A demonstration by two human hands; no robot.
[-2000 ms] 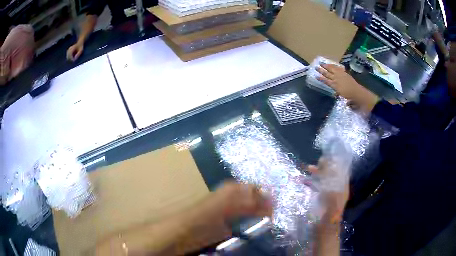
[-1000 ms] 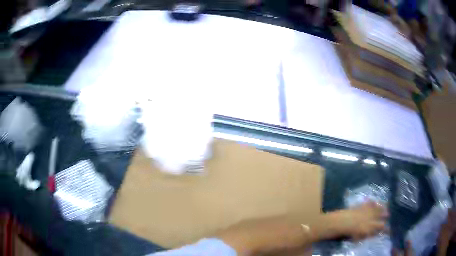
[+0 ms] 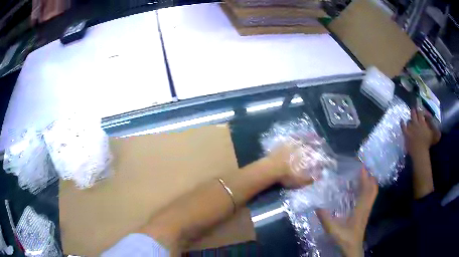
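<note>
My left hand [image 3: 294, 163] reaches in from the lower left, a thin bracelet on its wrist, and closes over shiny clear plastic. My right hand [image 3: 352, 218] is to its right, thumb and fingers spread around the same clear plastic [image 3: 332, 193]. Glare and blur hide whether this is film or stacked plates. A clear square plate with five round bosses [image 3: 340, 110] lies flat beyond my hands. A brown cardboard sheet [image 3: 151, 175] lies under my left forearm.
Clear plates are piled at left [image 3: 78, 150], with another ribbed stack [image 3: 34, 233] lower left. Another person's hand [image 3: 420, 131] is at right, by a silvery heap [image 3: 386, 143] and a white stack [image 3: 377, 86]. White boards [image 3: 241, 65] and a layered pile [image 3: 277, 17] stand beyond.
The view has swung left and back right. My left hand has come onto the clear plastic beside my right hand. The other person's hand has left the white stack for the silvery heap.
</note>
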